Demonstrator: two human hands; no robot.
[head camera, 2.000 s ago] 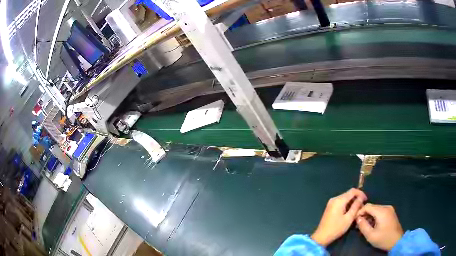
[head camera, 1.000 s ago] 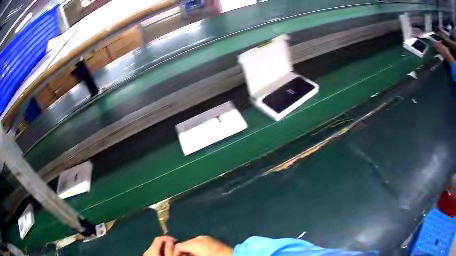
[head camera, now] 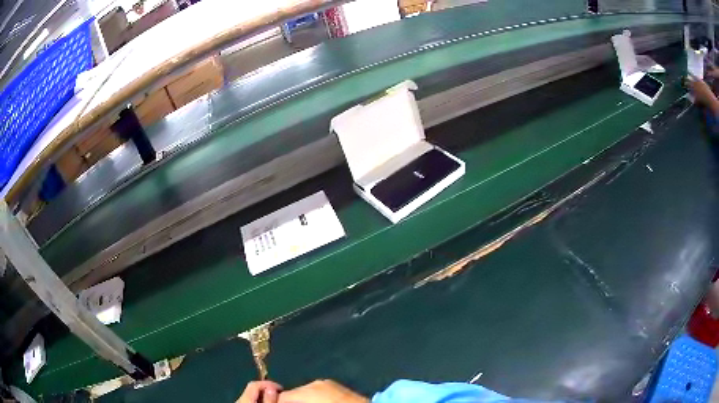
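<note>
An open white box stands on the green conveyor belt, its lid up and a dark flat device in its tray. A closed white box lies flat to its left, printed side up. My left hand and my right hand are together at the bottom edge, below the belt, largely cut off by the frame. Whether they hold anything cannot be seen. Neither hand touches a box.
Two more white boxes lie at the far left by a pale metal post. Another open box stands far right, near another person's hand. A blue stool is at lower right. The dark green bench top has torn seams.
The view has swung right, away from the post. Since the last earlier frame, the boxes have shifted left along the belt. My hands have stayed together and sit slightly lower in view.
</note>
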